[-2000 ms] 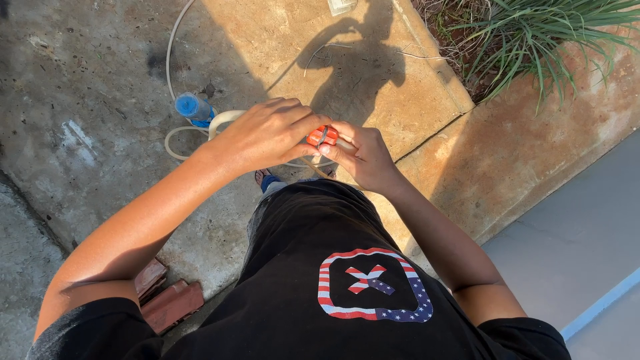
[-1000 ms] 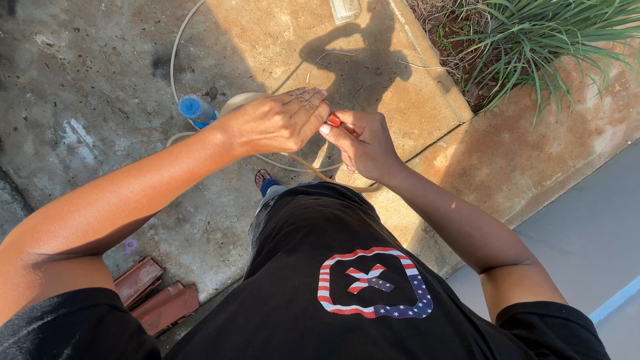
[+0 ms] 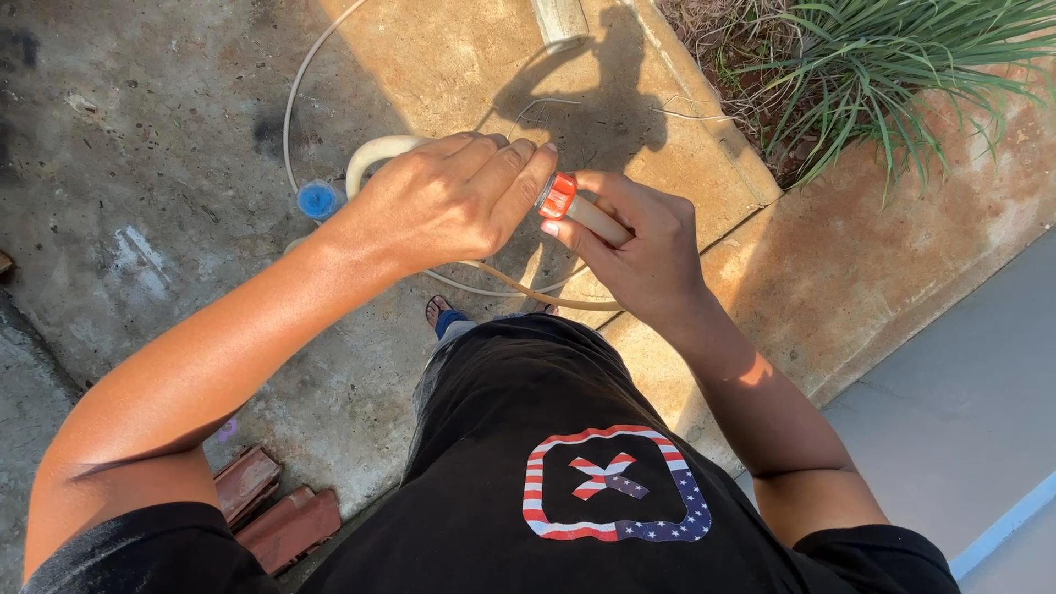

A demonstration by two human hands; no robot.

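Note:
My right hand [image 3: 652, 247] grips a beige hose [image 3: 601, 221] close to its end, thumb and fingers on either side. An orange-red plastic hose connector nut [image 3: 557, 196] sits on that hose end, with a grey rim facing left. Against this rim lies my left hand [image 3: 462, 194], back upward and fingers bent; its palm and whatever it grips are hidden. A thicker cream hose [image 3: 379, 157] curves out behind the left hand. Below both hands, a tan hose [image 3: 569, 304] loops over the concrete.
A blue-capped container [image 3: 319, 200] stands left of my hands. A thin pale hose [image 3: 290, 99] curves along the concrete floor. Reddish clay tiles [image 3: 289, 528] lie at lower left, a pale cylindrical object [image 3: 561, 23] at the top, and a grassy plant [image 3: 899, 74] at upper right.
My right hand has shifted its grip from the orange-red nut back onto the hose behind it. The nut, mostly covered by fingers one second ago, shows plainly between my hands.

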